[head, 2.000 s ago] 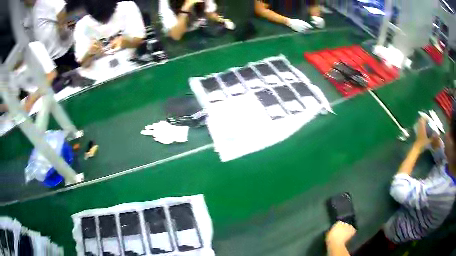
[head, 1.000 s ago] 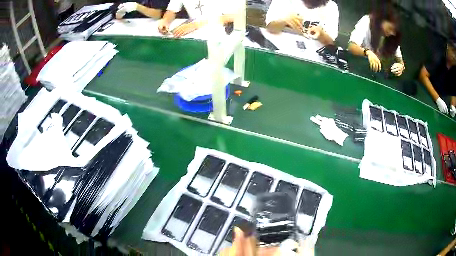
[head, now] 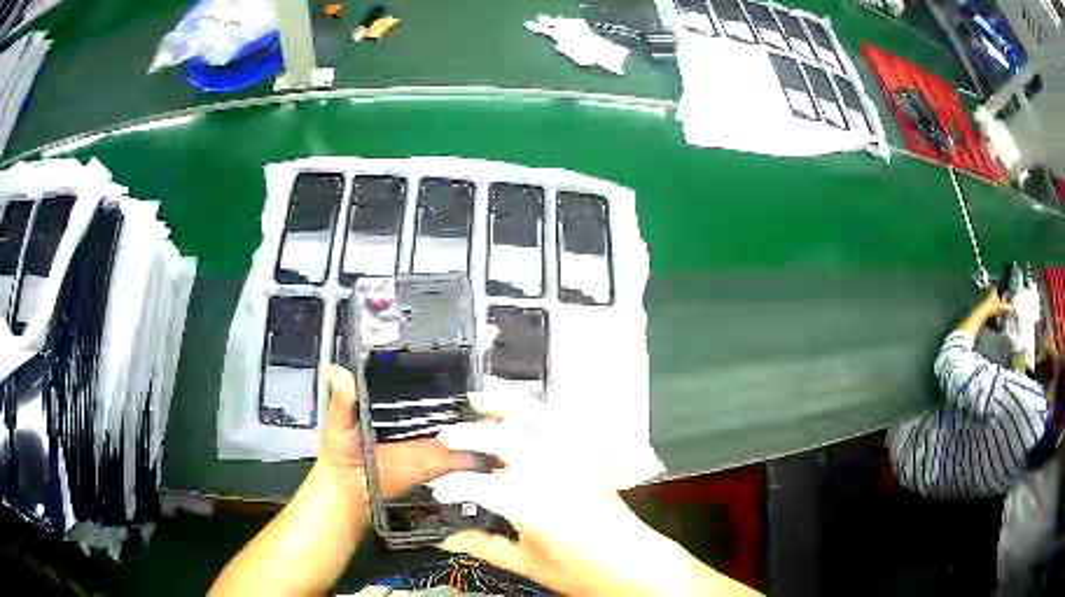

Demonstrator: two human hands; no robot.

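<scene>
A black phone frame (head: 417, 313), perhaps several stacked, is held upright over the layer; I cannot tell the number. My left hand (head: 341, 449) grips its left side, with skin showing through its open lower part. My right hand (head: 531, 496), with white covers on the fingertips, holds its lower right side. Behind it, a white separator sheet (head: 596, 385) bears five black frames in the far row (head: 444, 222). The near row shows a frame at left (head: 292, 359) and one further right (head: 517, 348); the held piece hides the part between them.
Stacked trays with black and white edges (head: 123, 350) stand at left. Beyond the bench divider are a blue bowl (head: 239, 64) with a plastic bag, white gloves (head: 580, 42), another layer of frames (head: 753, 99) and a red tray (head: 934, 111). A person in striped sleeves (head: 975, 402) is at right.
The view has turned right from the stacked trays and moved over the near layer. The held black piece has moved left relative to the layer, and both hands now show clearly around it.
</scene>
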